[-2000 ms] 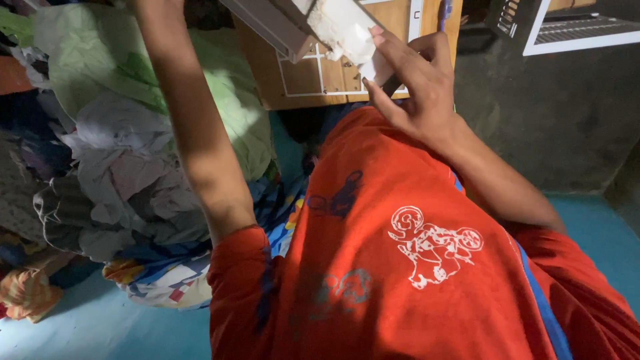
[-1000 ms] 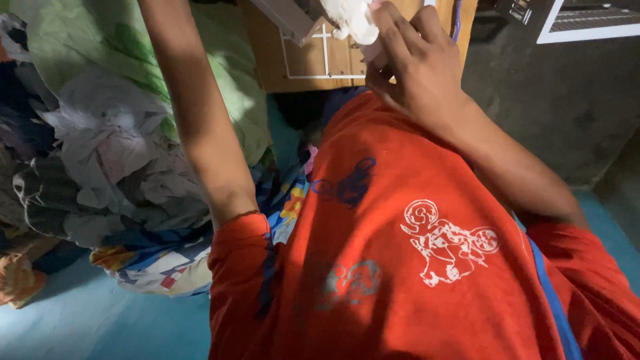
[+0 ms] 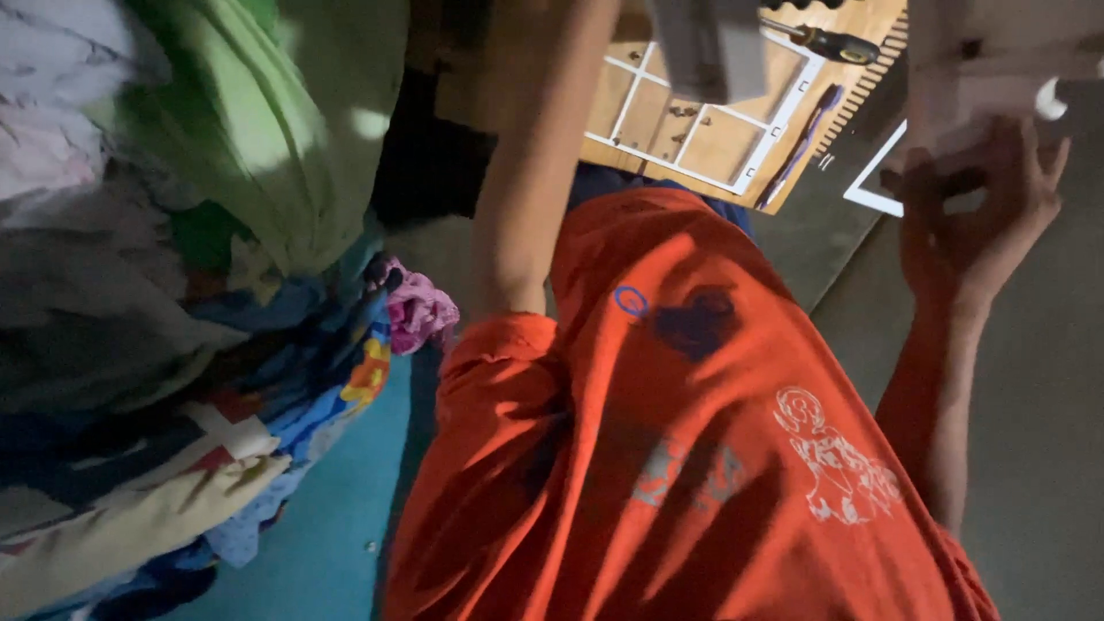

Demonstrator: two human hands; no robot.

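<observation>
My right hand [image 3: 975,207] is at the right, blurred, its thumb and fingers around the lower edge of a pale plastic part [image 3: 966,78]. A small white piece [image 3: 1050,99] shows beside its fingertips. My left forearm reaches up past the top edge, so my left hand is out of view. A grey box-like part [image 3: 711,52] hangs blurred over the wooden board [image 3: 630,159]. On the board are a white-lined grid [image 3: 681,155], several small screws [image 3: 681,112], a screwdriver with a black and yellow handle [image 3: 837,46] and a slim purple brush-like item [image 3: 802,147].
A heap of clothes and cloths [image 3: 216,129] fills the left side, with a pink cloth [image 3: 418,306] at its edge. A white frame corner [image 3: 875,203] stands right of the board. The blue floor [image 3: 328,517] shows at lower left.
My right hand has moved right, away from over the board, with a pale part at its fingers. The screwdriver and screws have come into sight. The view has shifted strongly.
</observation>
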